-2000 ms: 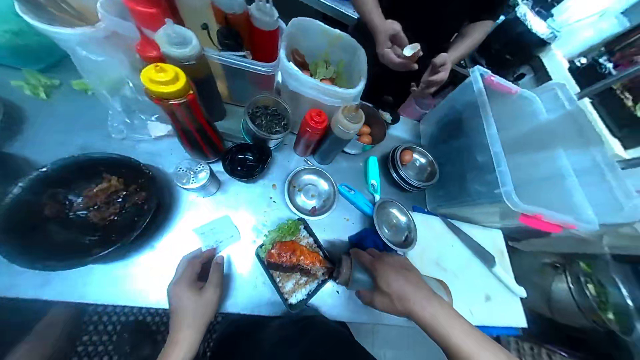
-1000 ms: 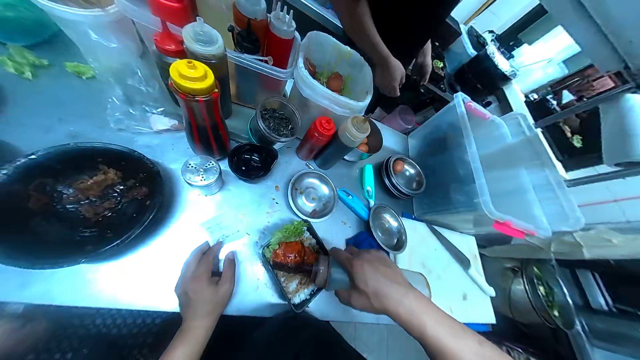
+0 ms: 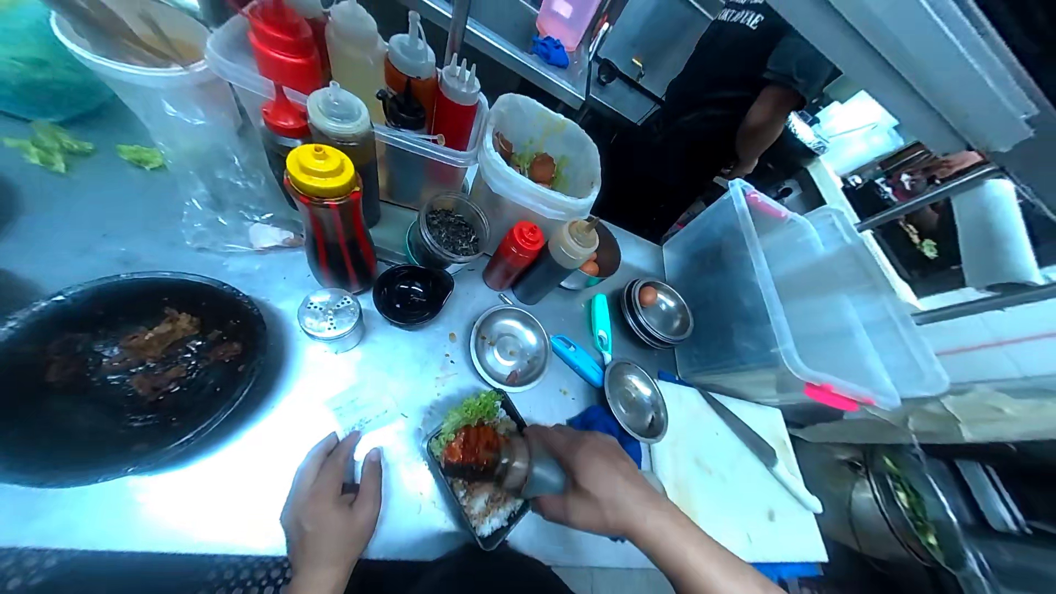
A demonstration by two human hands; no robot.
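My right hand [image 3: 590, 478] grips a cylindrical shaker [image 3: 528, 472], tipped sideways over a black meal tray [image 3: 483, 532]. In the tray lie white rice, green lettuce [image 3: 469, 414] and a red-glazed piece of food [image 3: 472, 450]; brown bits cover part of the rice. My left hand [image 3: 334, 503] rests on the steel counter left of the tray, fingers apart, near a small translucent slip [image 3: 363, 406]. Behind the tray sits a small steel bowl [image 3: 510, 348]. A metal shaker with a holed lid [image 3: 330, 318] stands beside a black sauce bowl [image 3: 411, 294].
A large black pan [image 3: 157, 363] with meat is at left. Sauce bottles [image 3: 330, 219] and a lined tub [image 3: 540, 153] stand behind. Right are a steel ladle [image 3: 635, 400], a knife [image 3: 755, 445] on a white cutting board [image 3: 701, 487], and a clear plastic bin [image 3: 742, 289]. A co-worker [image 3: 726, 107] stands beyond.
My right hand has brought the shaker leftward, from the tray's right edge to over the food. The co-worker's hands, earlier holding an eggshell, have moved away.
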